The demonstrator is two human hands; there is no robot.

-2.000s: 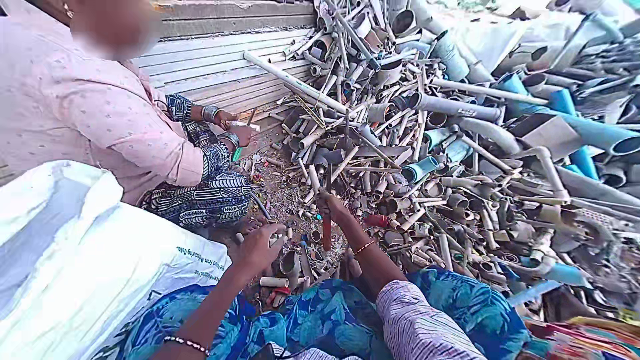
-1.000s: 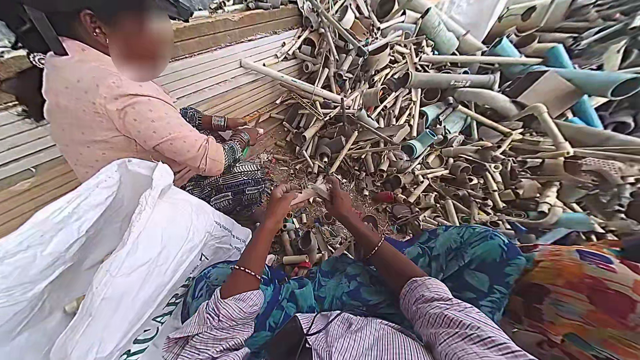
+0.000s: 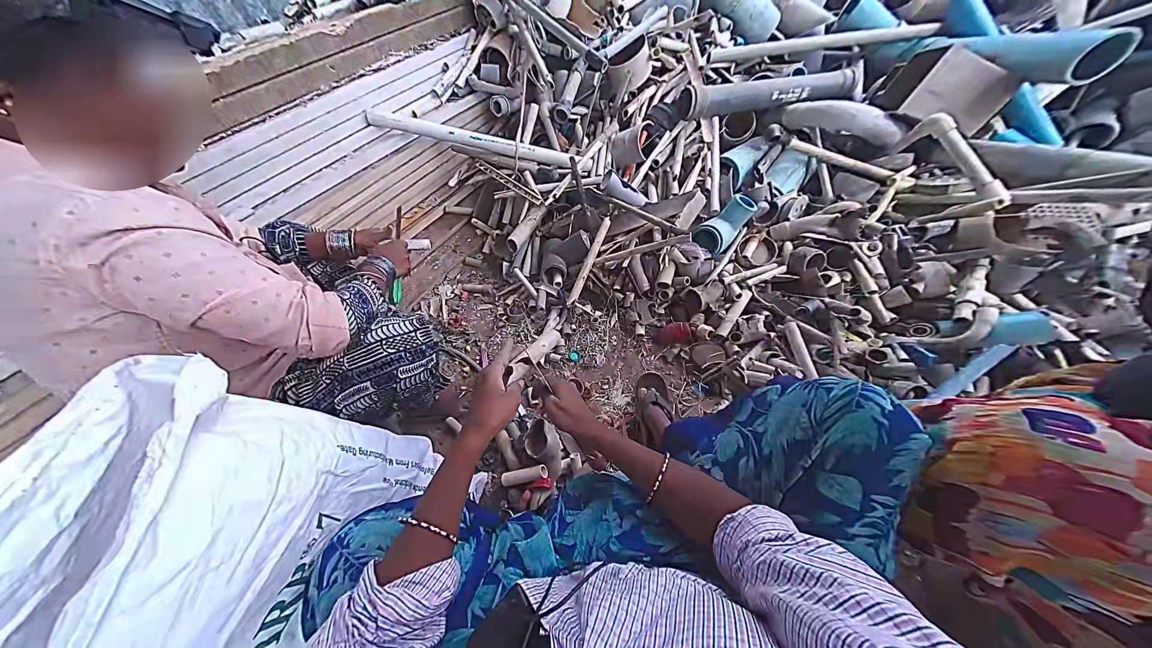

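In the middle of the view, my left hand (image 3: 493, 396) is closed on a pale plastic pipe piece (image 3: 536, 349), which slants up and to the right from the fingers. My right hand (image 3: 565, 405) is close beside it, its fingers bent near the pipe's lower end. Whether they hold something thin is too small to tell. Short pipe offcuts (image 3: 524, 475) lie on the ground just below both hands. Beyond them spreads a large heap of scrap plastic pipes and fittings (image 3: 666, 207), mostly grey and cream with some blue ones.
A person in a pink top (image 3: 180, 270) sits at the left, holding a small white piece (image 3: 418, 244). A white woven sack (image 3: 207, 486) stands at my left. Long grey slats (image 3: 324, 153) lie behind that person. Colourful patterned cloth (image 3: 1044, 486) is at the right.
My hands were close together on a pale piece one second ago; now the left one grips a pipe piece pointing away from me. Two seconds ago a red-handled item was at my right hand.
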